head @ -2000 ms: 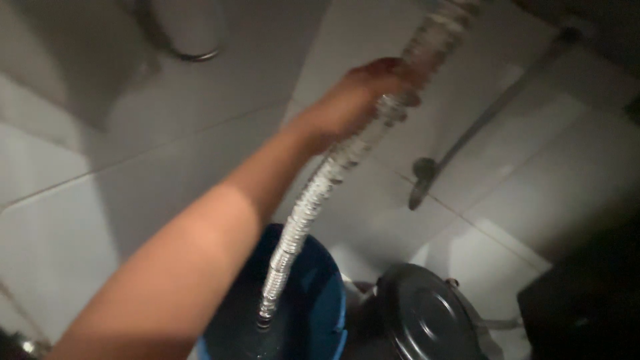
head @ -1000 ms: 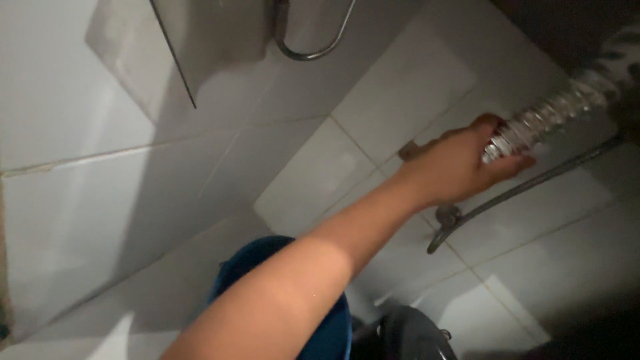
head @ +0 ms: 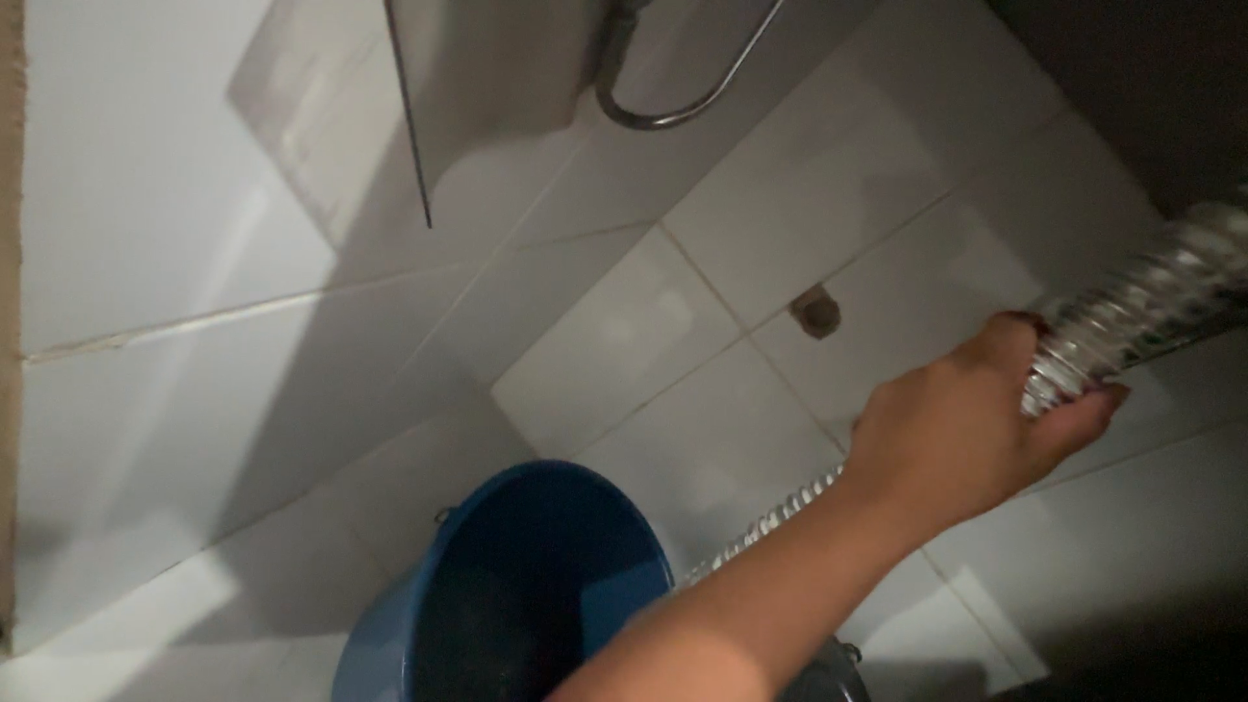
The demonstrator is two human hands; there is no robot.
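Observation:
My left hand (head: 960,424) reaches in from the bottom edge to the right side, its fingers closed around a shiny ribbed flexible hose (head: 1141,312). Above the hand the hose runs off the right edge. A ribbed length also shows beyond my forearm, slanting down to the rim of a blue plastic bucket (head: 419,585) at the lower middle. My forearm hides part of the hose and of the bucket. The dark inside of the bucket is hard to make out. My right hand is out of view.
Pale tiled walls (head: 624,361) meet in a corner behind the bucket. A curved metal pipe (head: 663,122) hangs at the top middle. A brown-rimmed hole or fitting (head: 817,312) is in the wall. A dark lidded container (head: 829,673) shows partly beside my forearm.
My left hand holds the hose throughout. The other hose or handle that hung on the wall beside it in the earlier frames is now mostly hidden. The view has shifted.

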